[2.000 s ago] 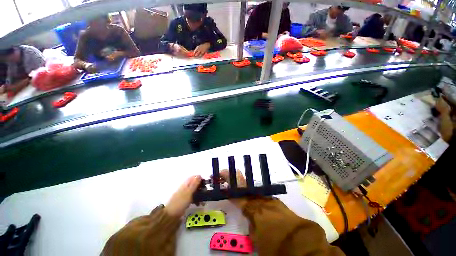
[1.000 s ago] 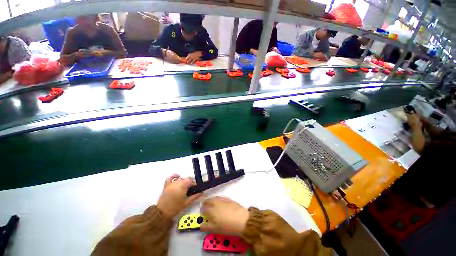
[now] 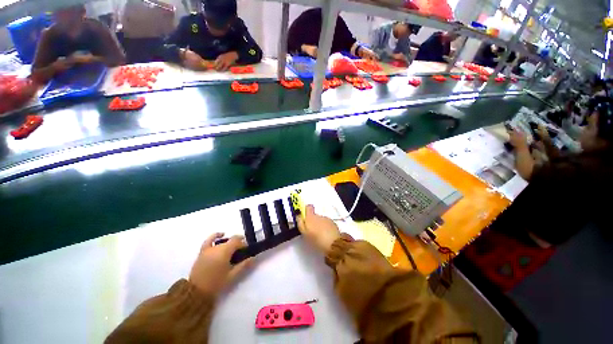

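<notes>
A black charging dock [image 3: 270,240] with several upright blades is over the white bench in front of me. My left hand [image 3: 220,261] grips its left end. My right hand [image 3: 318,228] holds the yellow controller [image 3: 296,203] upright at the dock's right-end blade. Whether it is fully seated cannot be told. The pink controller [image 3: 285,316] lies flat on the bench, nearer to me. A white cable [image 3: 361,187] runs from the grey box towards the dock's right end.
The grey vented box [image 3: 406,191] stands on an orange mat [image 3: 468,191], with a black flat lump and pale yellow sheet beside it. The green conveyor [image 3: 194,176] carries black docks. Workers sit across the line; another person [image 3: 571,176] works at right.
My right hand has picked up the yellow controller from the bench and raised it to the dock's right end. My left hand still holds the dock. The view has shifted right.
</notes>
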